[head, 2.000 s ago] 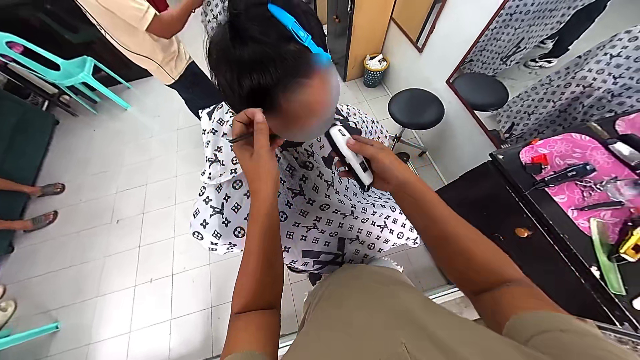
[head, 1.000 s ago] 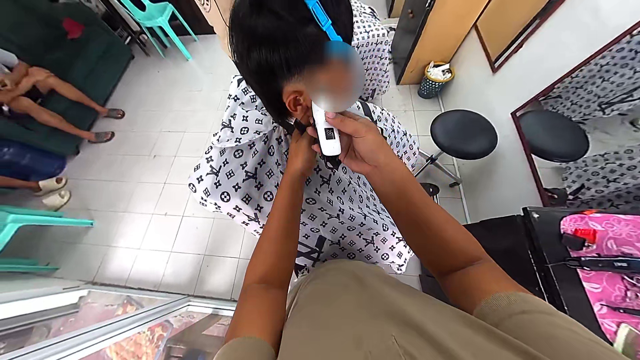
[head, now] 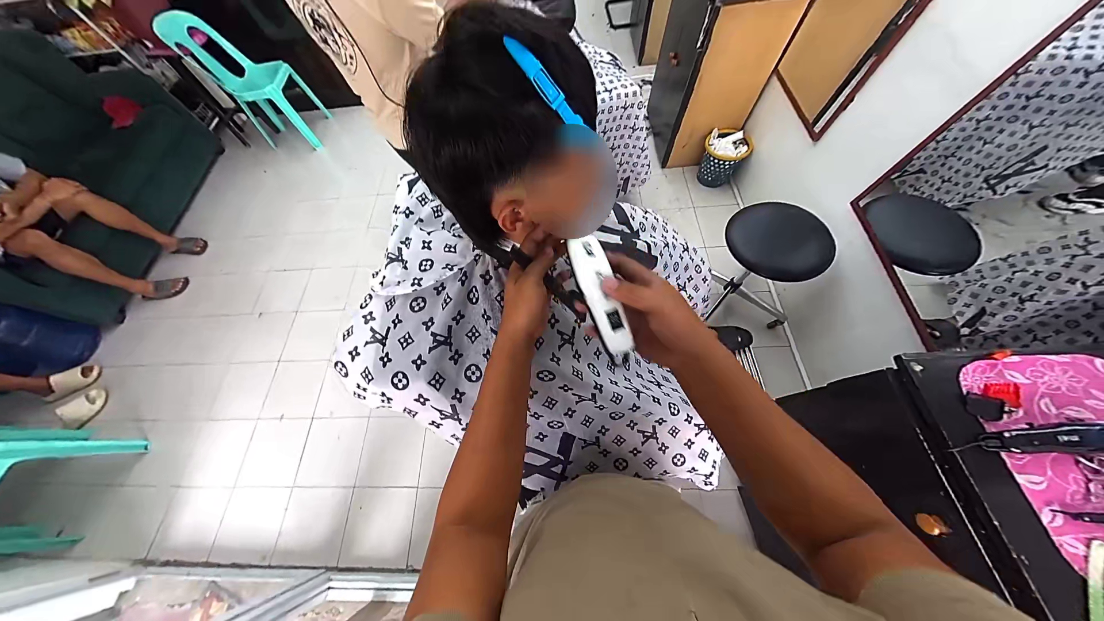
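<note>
A seated person with dark hair (head: 483, 103) wears a white patterned barber's cape (head: 431, 319). A blue hair clip (head: 539, 79) lies in the hair above the forehead. My right hand (head: 651, 306) grips a white cordless hair clipper (head: 601, 293), its upper end close to the jaw and neck. My left hand (head: 528, 280) is just below the ear, fingertips at the jaw, with a slim dark tool (head: 552, 283), possibly a comb, held in it. Some of its fingers are hidden behind the clipper.
A black round stool (head: 780, 241) stands at the right, near a wastebasket (head: 723, 164) and mirror. A black counter (head: 914, 379) holds a pink floral cloth (head: 1026, 379) with tools. Another person stands beyond the client. Someone sits on the green sofa (head: 129, 181) at the left, near teal chairs.
The clipper has moved down from beside the ear to the jaw and neck. Two seconds ago my left hand was at the front of the head; now it is below the ear. The view has shifted.
</note>
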